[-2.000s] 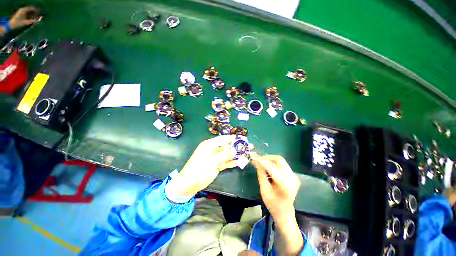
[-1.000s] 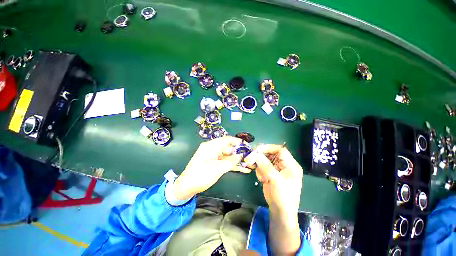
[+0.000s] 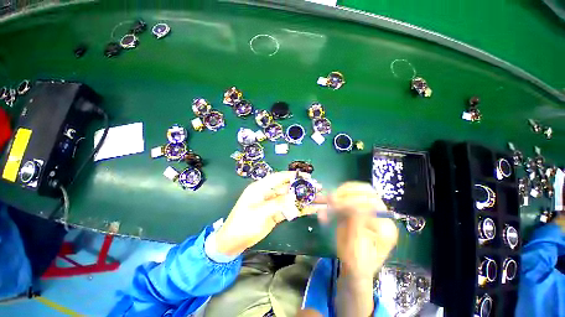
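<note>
My left hand [image 3: 263,207] holds a round watch module [image 3: 304,191] between its fingers over the front edge of the green bench. A white tab sticks out at the module's lower left. My right hand [image 3: 362,226] is motion-blurred just right of the module, with a thin stick, likely tweezers [image 3: 384,214], held in it and pointing to the right. A coppery-brown piece [image 3: 301,166] shows just behind the held module. More modules [image 3: 213,120] with white tabs lie grouped on the bench ahead. A black tray [image 3: 416,179] with small white parts [image 3: 388,178] sits to the right.
A black box [image 3: 46,136] with a cable and a white paper [image 3: 119,141] are at left. A black foam tray [image 3: 464,217] with ringed cases stands at right. Shiny clear packaging [image 3: 404,288] is low right. Blue sleeves of other people show at both sides.
My right hand has moved away from the module to the right and blurs; the module now shows its face. The view has shifted, so bench things appear further left.
</note>
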